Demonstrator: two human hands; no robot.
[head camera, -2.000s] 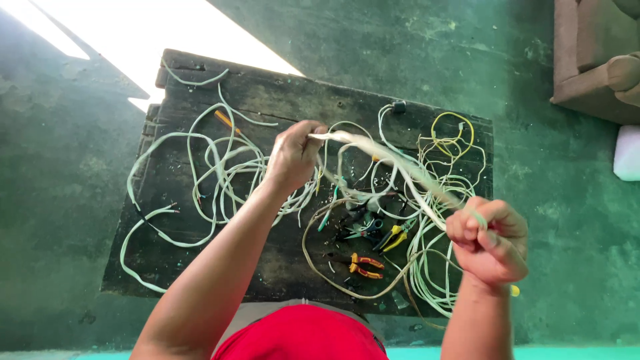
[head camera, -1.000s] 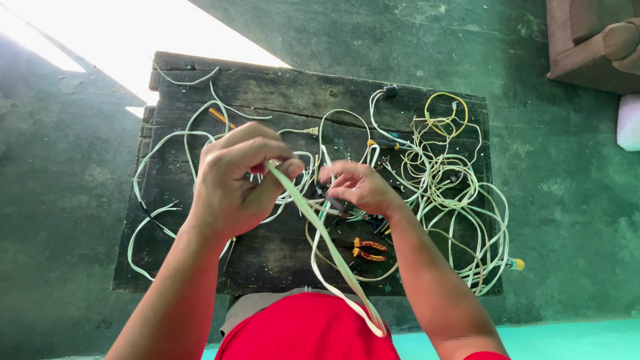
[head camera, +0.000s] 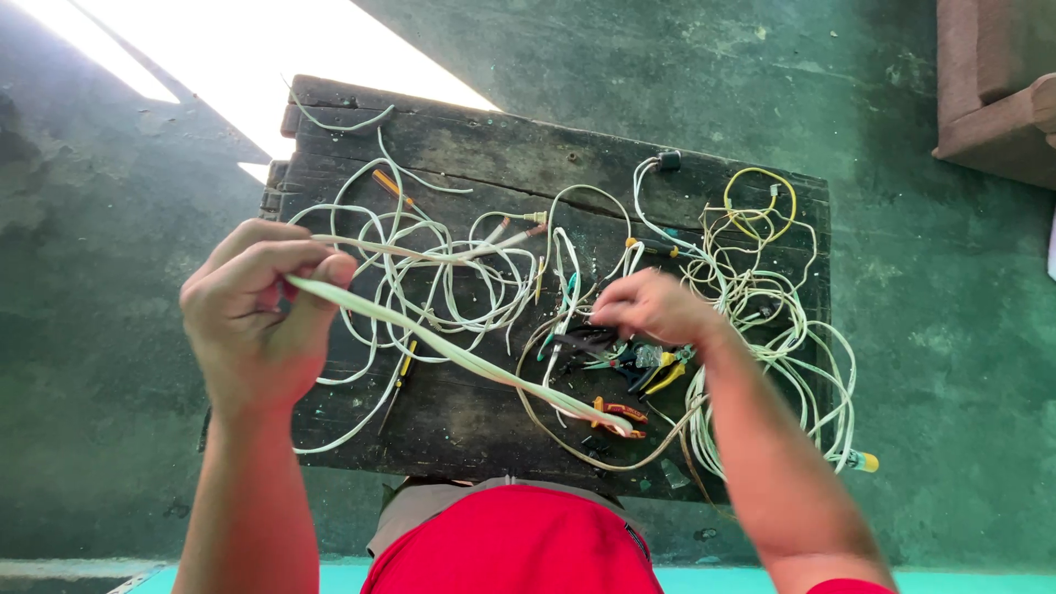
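Note:
My left hand (head camera: 268, 309), raised over the left side of the dark wooden table, grips a folded length of white cable (head camera: 445, 346) between thumb and fingers; the cable slants down to the right. My right hand (head camera: 656, 307) is at a black bundle (head camera: 587, 338) near the table's middle, its fingertips blurred, so its hold cannot be told. Just below it lie pliers with yellow and black handles (head camera: 667, 378) and a clear plastic piece (head camera: 649, 356). Pliers with red and orange handles (head camera: 620, 417) lie beyond the cable's lower bend.
White cable coils (head camera: 462, 289) spread over the table (head camera: 495, 157) at left, with an orange-handled tool (head camera: 392, 188) and a thin yellow-handled screwdriver (head camera: 404, 367). More tangled cables (head camera: 775, 330), a yellow loop (head camera: 794, 198) and a black plug (head camera: 668, 161) are at right. A brown sofa (head camera: 1002, 91) stands beyond.
Two seconds ago both hands stretched the white cable between them. The right hand then let go and came to the table's middle. My left hand has since moved left with the cable.

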